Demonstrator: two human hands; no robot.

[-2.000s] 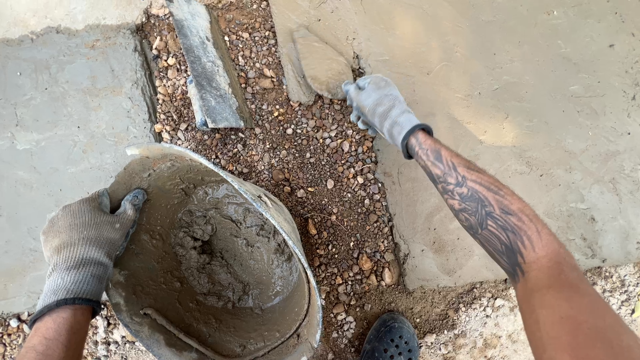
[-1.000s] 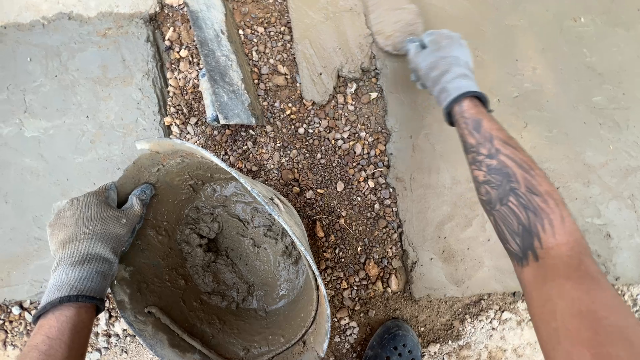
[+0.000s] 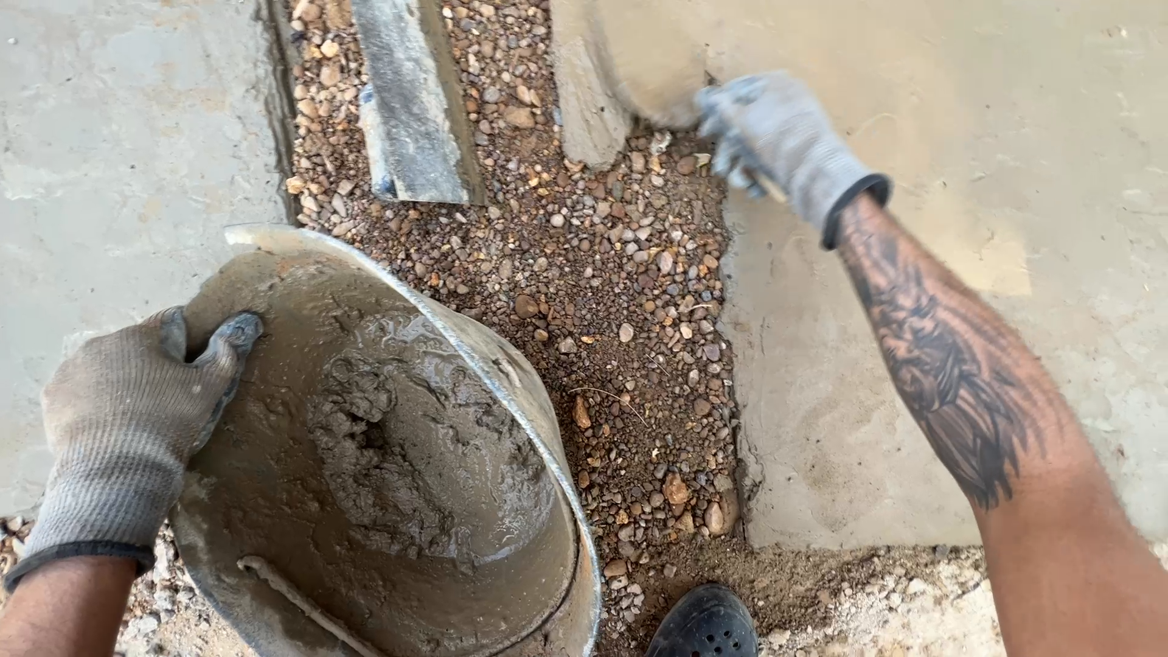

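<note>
My gloved left hand (image 3: 137, 401) grips the left rim of a mud-coated bucket (image 3: 538, 401), tilted so its opening faces up toward me. Wet grey mortar (image 3: 401, 456) lies inside it. At the upper right, my gloved right hand (image 3: 776, 137) is closed around the handle of a rounded trowel (image 3: 652, 64), whose blade is blurred. That blade rests over a strip of smeared mortar (image 3: 589, 114) at the edge of the gravel. The fingertips of the right hand are partly blurred.
Loose gravel (image 3: 584, 274) fills the gap between a grey concrete slab (image 3: 137, 182) on the left and a smooth slab (image 3: 839, 411) on the right. A mortar-stained board (image 3: 411, 109) lies on the gravel above the bucket. A black perforated clog (image 3: 703, 625) shows at the bottom.
My right hand has moved the trowel back left and toward me from its place of a second ago. The left hand still holds the bucket.
</note>
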